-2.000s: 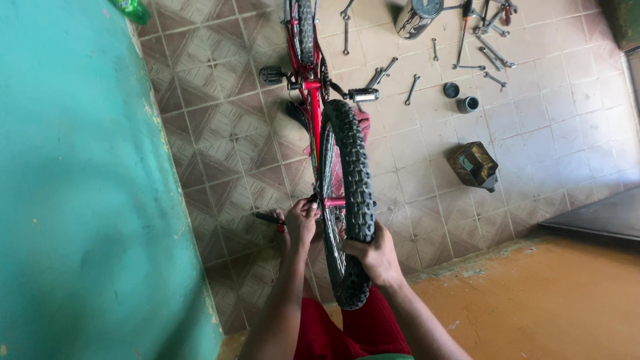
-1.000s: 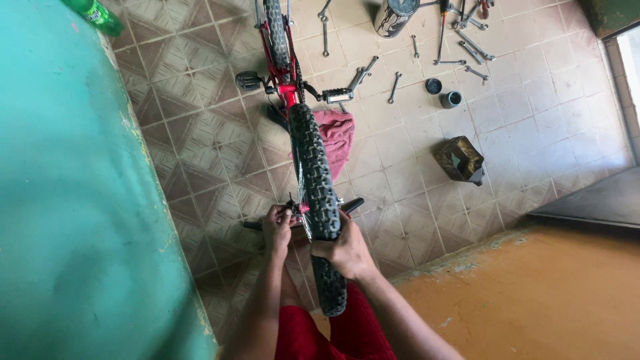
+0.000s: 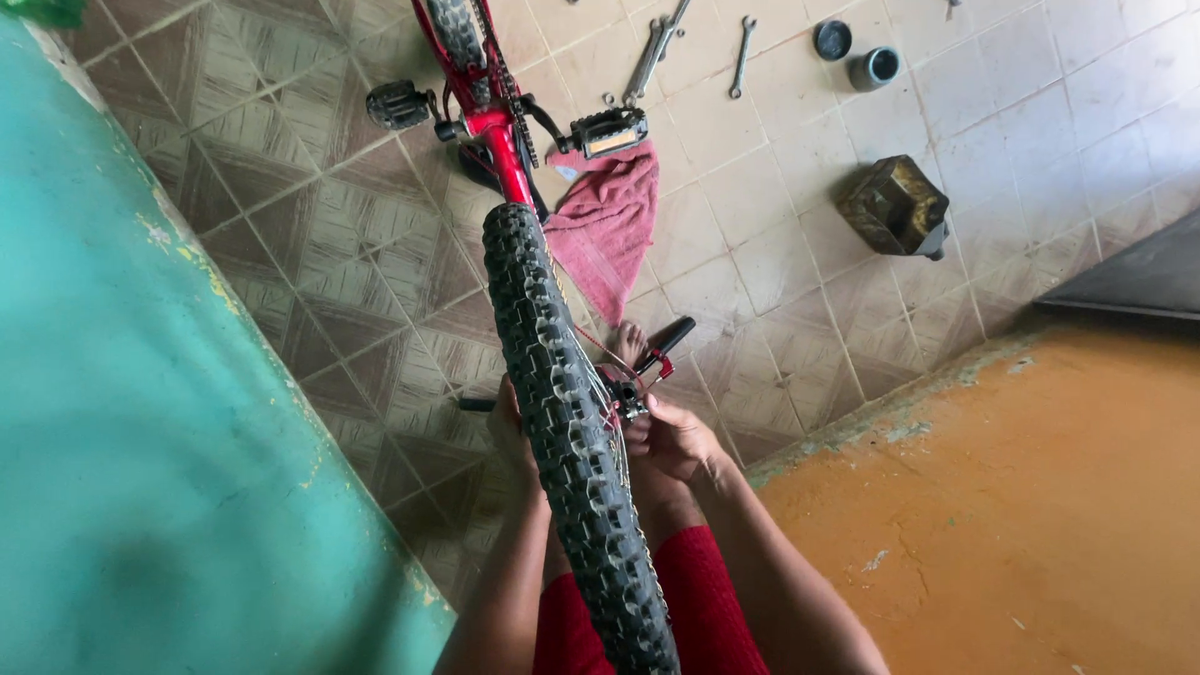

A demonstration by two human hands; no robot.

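A red bicycle frame [image 3: 507, 161] stands upside down, its knobby front tire [image 3: 562, 412] pointing up between my arms. On the right side of the wheel, my right hand [image 3: 680, 439] has its thumb and fingers at the black wheel hub [image 3: 626, 398]. My left hand [image 3: 511, 427] is on the wheel's other side, mostly hidden behind the tire, so its grip does not show. A handlebar grip [image 3: 667, 342] with a red brake lever lies low beside a bare foot. Black pedals [image 3: 609, 133] stick out on both sides of the frame.
A pink cloth [image 3: 609, 225] lies on the tiled floor beneath the bicycle. Wrenches [image 3: 743, 58], a round black cup [image 3: 875, 68], its lid-like disc [image 3: 832, 39] and a cut, dirty container [image 3: 895, 208] are to the right. A green wall [image 3: 187, 375] and an orange surface [image 3: 1012, 487] flank me.
My right hand has moved from the tire to the hub area. My left hand, seen at the hub's left side before, is now largely behind the tire. The view has come closer to the wheel.
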